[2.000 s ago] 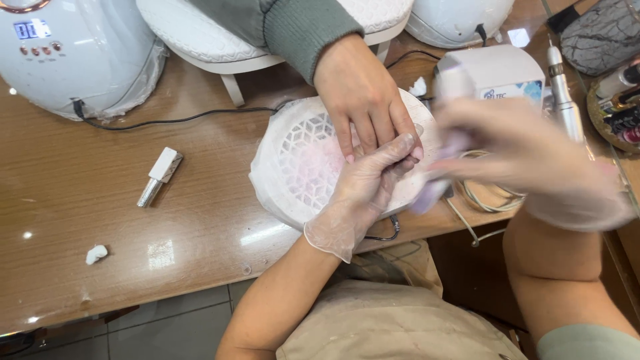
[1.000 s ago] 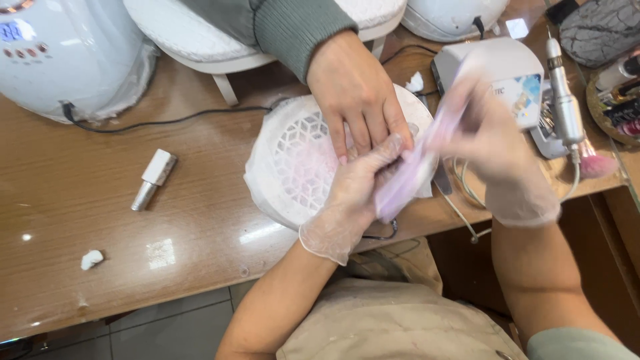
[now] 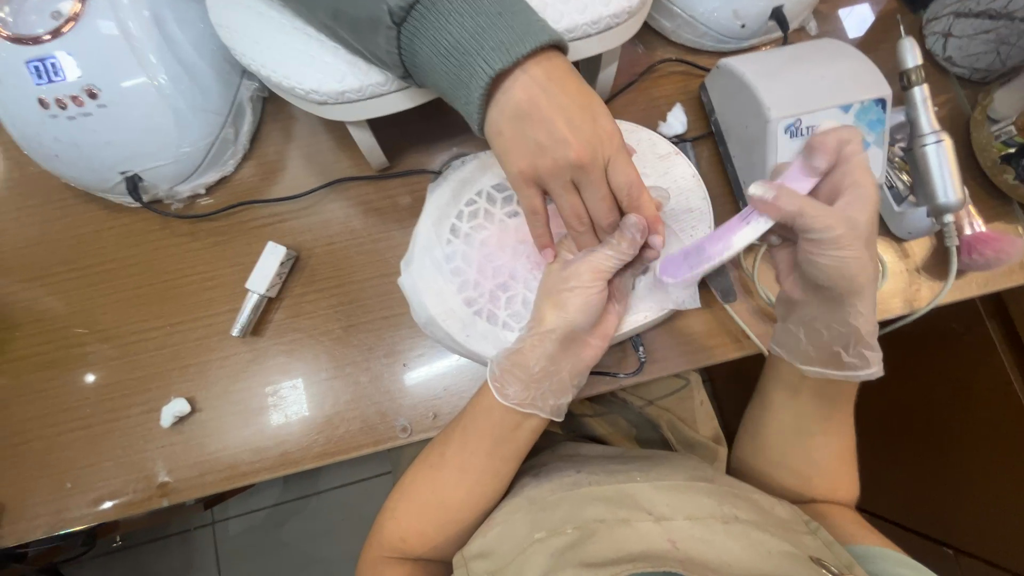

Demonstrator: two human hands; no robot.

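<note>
My left hand (image 3: pixel 580 308), in a clear glove, grips a finger of another person's hand (image 3: pixel 568 152), thumb on top, over a white nail dust collector (image 3: pixel 432 264) with a patterned grille. That hand comes from a green-grey ribbed cuff and lies palm down. My right hand (image 3: pixel 828 216), also gloved, holds a curved purple nail file (image 3: pixel 712 246) between thumb and fingers. The file's far end is close to the held fingertip; whether they touch I cannot tell. Pinkish dust lies on the grille.
At right are a white nail drill control box (image 3: pixel 824 88), a silver drill handpiece (image 3: pixel 932 152) and a pink brush (image 3: pixel 988 246). A white nail lamp (image 3: pixel 136 88), a polish bottle (image 3: pixel 266 284) and a wad of cotton (image 3: pixel 174 411) are at left. A padded white armrest (image 3: pixel 320 72) stands behind.
My right hand and the file were blurred in both earlier frames; the file now tilts less steeply than one second ago. My left hand keeps its grip on the finger.
</note>
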